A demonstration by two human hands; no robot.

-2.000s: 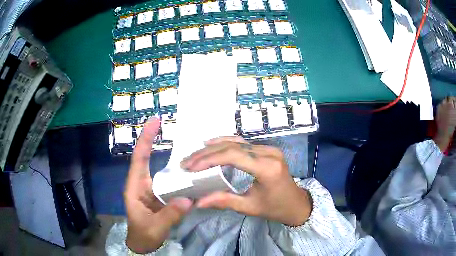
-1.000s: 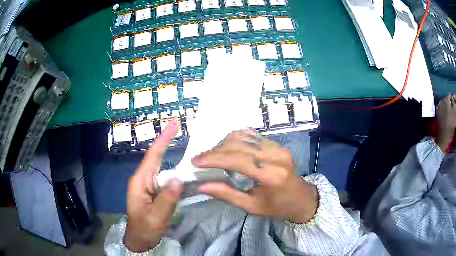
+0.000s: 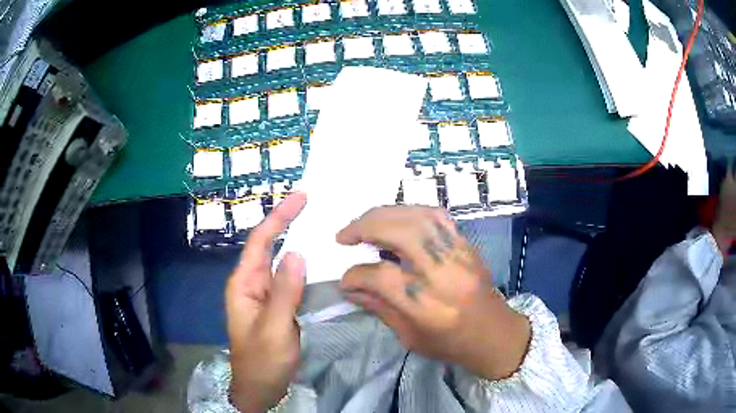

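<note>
A long white sheet [image 3: 363, 137] slants over the middle of the clear tray [image 3: 520, 193], its near end between my hands. My left hand [image 3: 270, 298] holds the sheet's lower left edge, thumb on top. My right hand [image 3: 436, 282] is over the sheet's lower right part, thumb and fingers close together. Whether it grips the sheet or a small piece is hidden by the fingers. Below the near end a greyish flap with a pale edge shows. Rows of square silver-white units [image 3: 464, 185] with thin yellow bands sit in the tray around the sheet.
A beige instrument [image 3: 60, 153] with buttons stands at the left edge. White strips [image 3: 670, 129] lie at the right under an orange cable [image 3: 671, 113]. A dark grey tray [image 3: 718, 73] is at the far upper right. Another person's pale striped sleeve [image 3: 678, 323] is at the right.
The sheet's far end first shifted right and now slants across the tray. Its near end, curled up earlier, is flatter. My right hand has turned, its back now more in view.
</note>
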